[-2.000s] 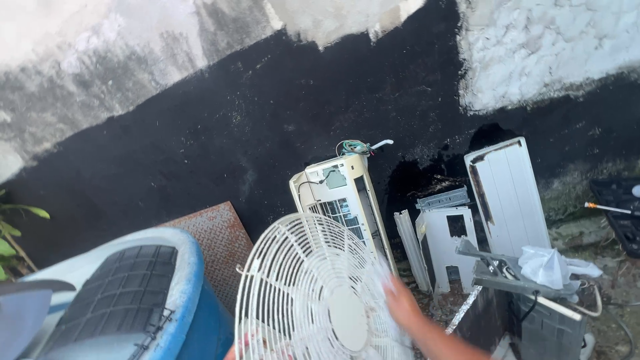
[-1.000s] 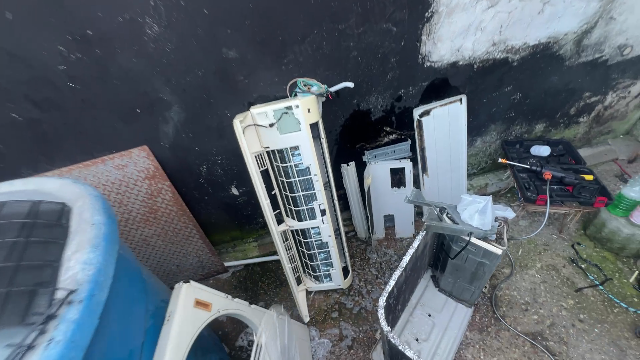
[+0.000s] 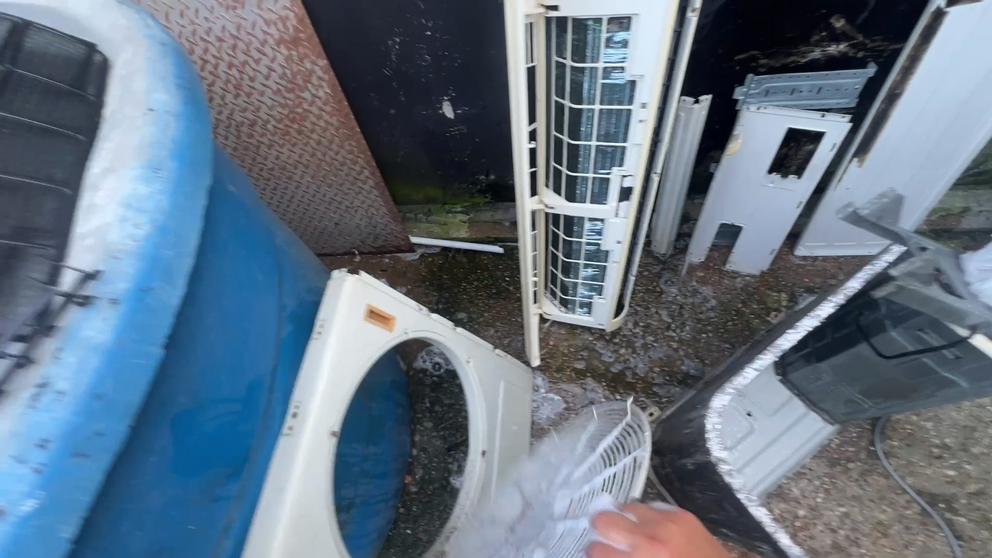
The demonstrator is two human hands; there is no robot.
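A round white fan grille (image 3: pixel 612 457) is tilted low at the bottom centre, beside a white air-conditioner front panel (image 3: pixel 496 434) with a large round opening. My right hand (image 3: pixel 655 533) is at the grille's lower edge, its fingers curled. A white blur, perhaps foam or a cloth, lies at the fingers and over the grille's left part, so the grip is unclear. My left hand is not in view.
A blue tub (image 3: pixel 225 333) fills the left. Against the black wall stand a rusty tread plate (image 3: pixel 271 132), an indoor air-conditioner unit (image 3: pixel 589 155) and white metal panels (image 3: pixel 783 186). A foil-edged casing (image 3: pixel 744 442) lies right, on wet ground.
Two seconds ago the grille was held up in front of the camera; one second ago it was out of view. Now it is low beside the round-holed panel, with my right hand at it.
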